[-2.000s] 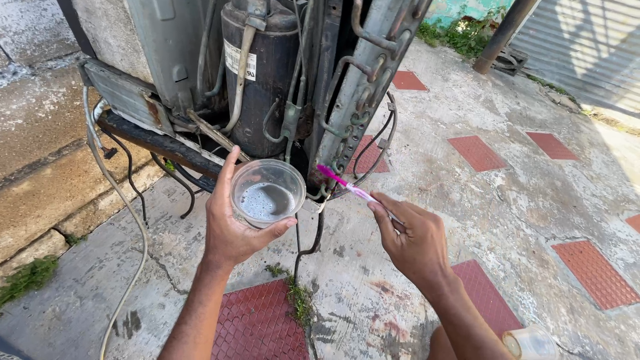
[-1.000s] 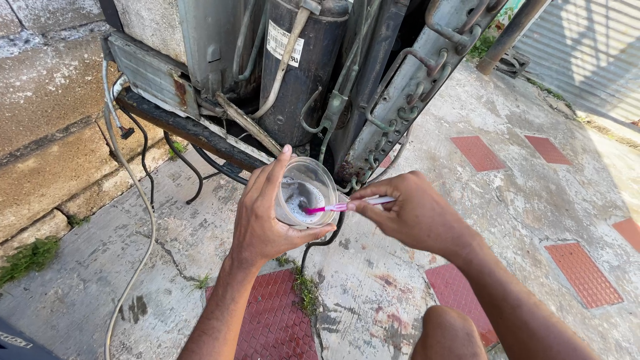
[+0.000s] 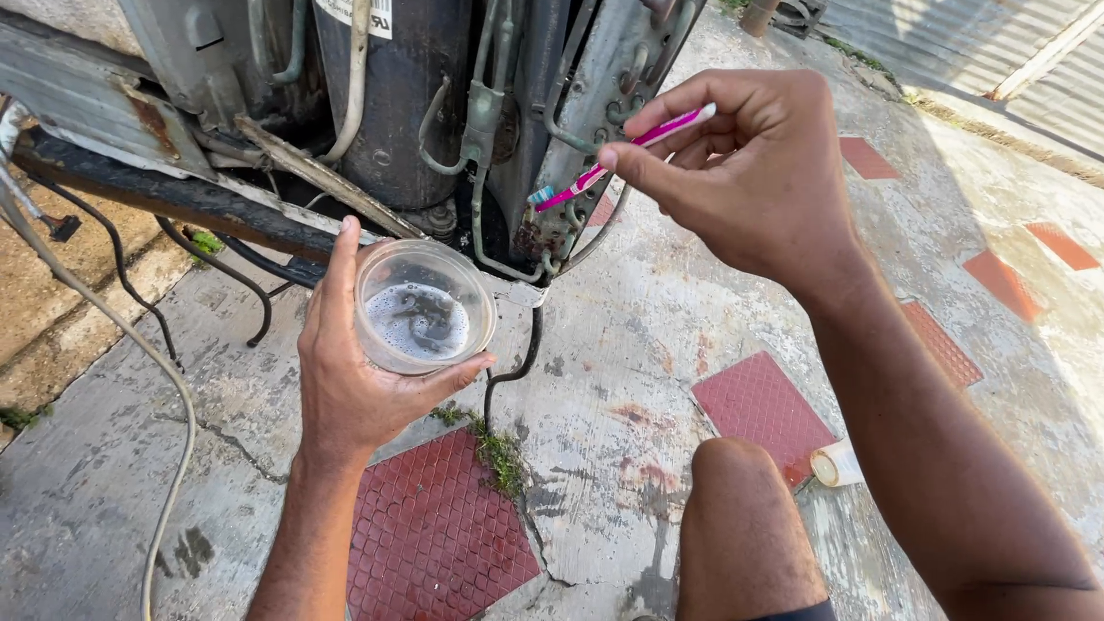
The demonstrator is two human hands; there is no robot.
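My left hand (image 3: 362, 371) grips a clear plastic tub (image 3: 424, 306) holding foamy, greyish liquid, just below the lower edge of an air-conditioner unit. Between thumb and fingers, my right hand (image 3: 742, 172) pinches a pink and white toothbrush (image 3: 595, 177). Its blue and white bristles are up against or very near the rusty lower end of the coil's metal end plate (image 3: 595, 112), among bent tubes. A black compressor (image 3: 392, 112) stands behind, with thin copper-type pipes (image 3: 483, 129) beside it.
Black cables (image 3: 517, 371) and a grey hose (image 3: 185, 414) hang from the unit to the concrete floor (image 3: 604, 362). Red tiles (image 3: 440, 526) are set into the floor. A whitish plastic cup (image 3: 837, 464) lies at the right, past my knee (image 3: 746, 517). A stone ledge (image 3: 60, 293) borders the left.
The toothbrush, inside the tub one second ago, is now out of it and at the coil's end plate. My right hand has moved up and away from the tub.
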